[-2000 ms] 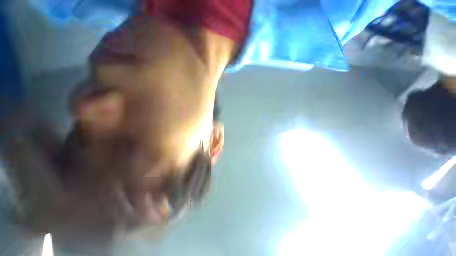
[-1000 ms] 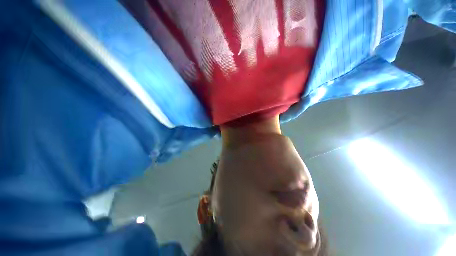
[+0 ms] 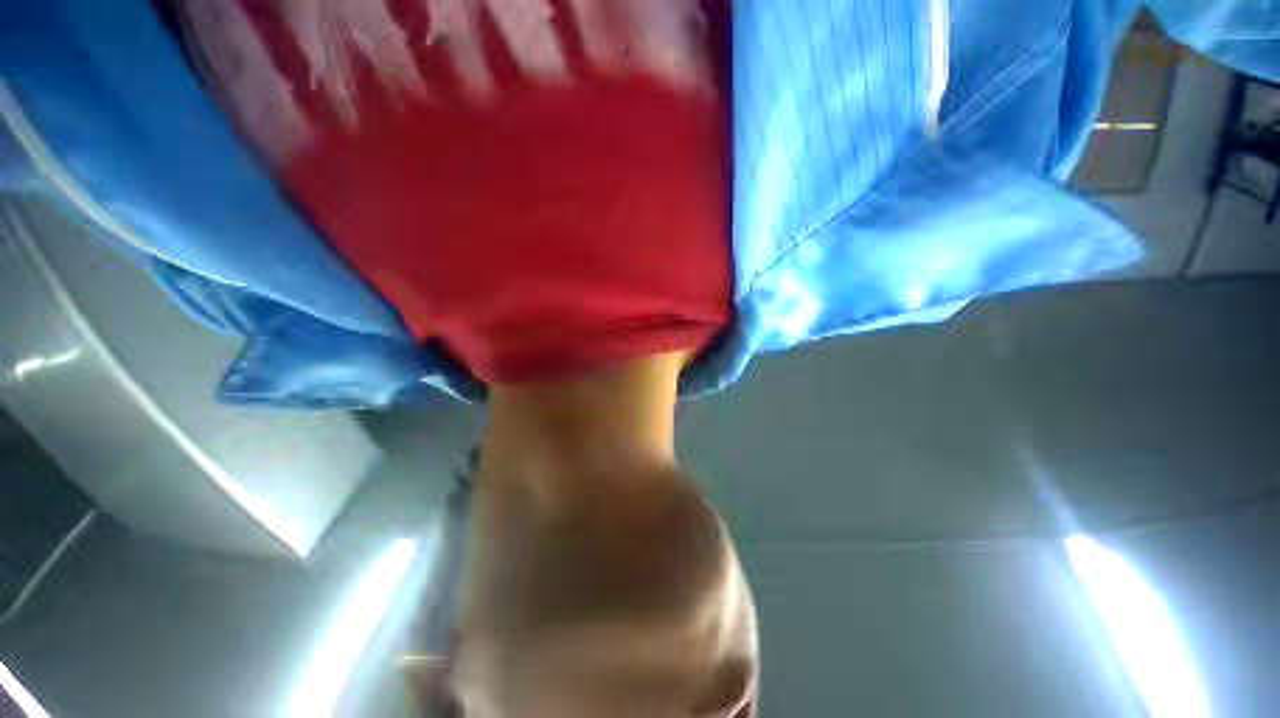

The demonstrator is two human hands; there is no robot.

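Note:
No hand of mine shows in the head view, and no work piece is in view. The picture is upside down. Nearest to the camera is a person, seen from below, with the neck and chin at the lower middle. The person wears a red and pale patterned shirt under an open blue smock with a pointed collar. The head is blurred and cut off by the bottom edge.
Behind the person is a grey ceiling with a bright lamp at the lower right and another at the lower left. A pale curved beam or panel is at the left. Dark equipment shows at the upper right.
The person's shirt and head have shifted left and lower in the picture. A second long lamp and the pale panel have come into view at the left.

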